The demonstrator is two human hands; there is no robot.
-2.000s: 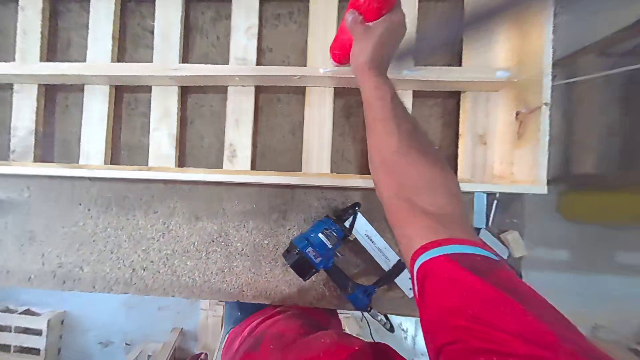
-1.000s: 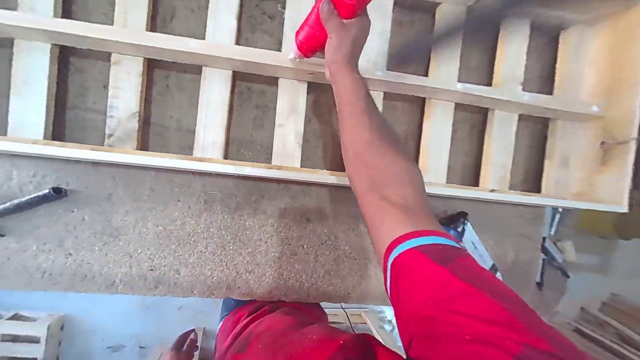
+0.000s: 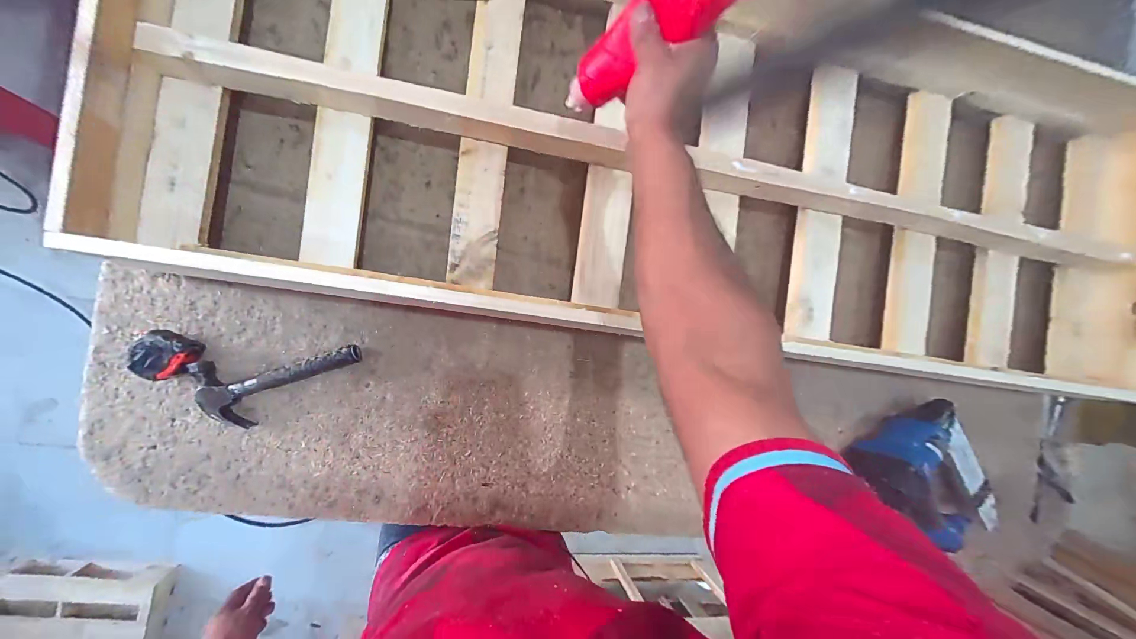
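My right hand (image 3: 667, 75) is closed around a red squeeze bottle (image 3: 612, 62), tilted with its pale nozzle down to the left, just above the middle rail (image 3: 497, 115) of a slatted wooden frame (image 3: 337, 282). Small whitish blobs dot that rail to the right of the hand. The frame lies on a speckled workbench (image 3: 461, 417). Low at the left, beyond the bench's near edge, my left hand (image 3: 244, 608) hangs with nothing visible in it; its fingers are partly cut off from sight.
A claw hammer (image 3: 293, 371) and a black and red object (image 3: 165, 354) lie at the bench's left end. A blue power tool (image 3: 914, 461) rests at the right, near a metal tool (image 3: 1053, 461). Pallet-like wooden pieces (image 3: 89, 586) stand below left. Cables run along the left.
My right hand has moved left along the middle rail with the red bottle. The view has shifted left, bringing the hammer and the frame's left end into sight.
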